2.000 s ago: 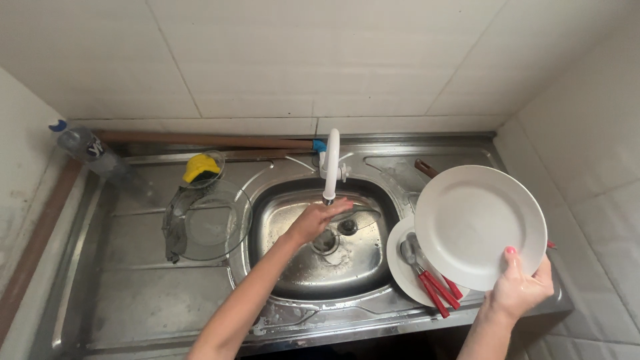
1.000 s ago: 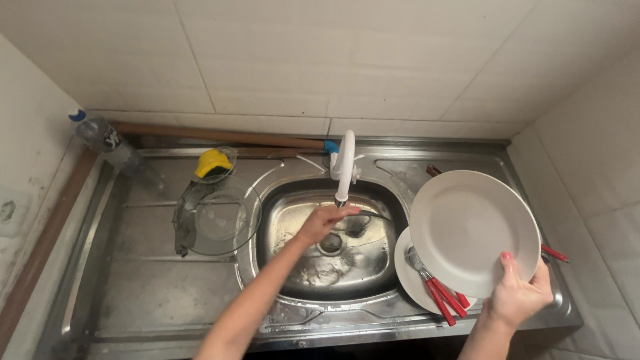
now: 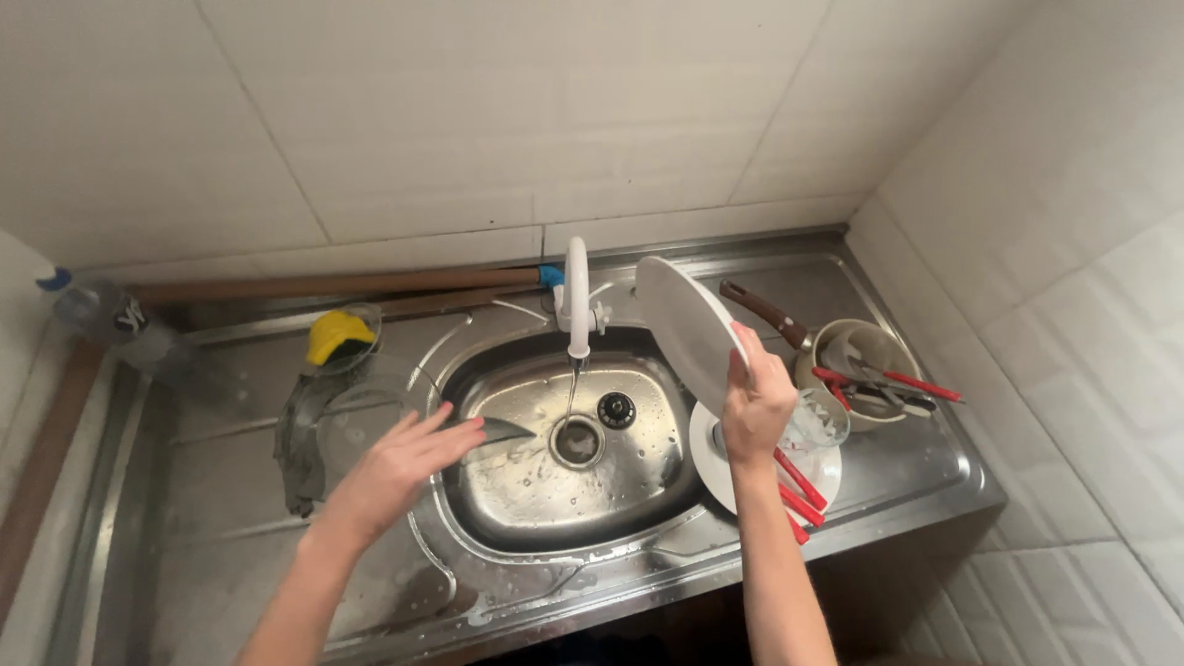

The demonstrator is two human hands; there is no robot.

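Note:
My right hand [image 3: 758, 393] grips the edge of a white plate [image 3: 689, 324], which is tilted steeply above the right side of the sink basin [image 3: 527, 499]. Below that hand another white plate [image 3: 720, 470] lies on the counter with red-handled cutlery [image 3: 801, 479] on it. Over the basin's left edge, my left hand [image 3: 393, 467] has its fingers spread and holds nothing. A thin stream of water falls from the white faucet [image 3: 578, 296] towards the drain [image 3: 578, 441]. The black drain strainer [image 3: 615, 409] lies beside the drain.
A clear bowl with a yellow sponge [image 3: 339, 337], a dark wet cloth [image 3: 303, 444] and a clear glass lid or dish stand left. A plastic bottle [image 3: 120, 319] is at the far left. At right are a pan [image 3: 856, 344] holding utensils, and a glass bowl [image 3: 819, 418].
My left hand has moved left, away from beneath the faucet. The plate in my right hand has moved left and turned from facing me to nearly edge-on. The view has shifted, showing the pan at right.

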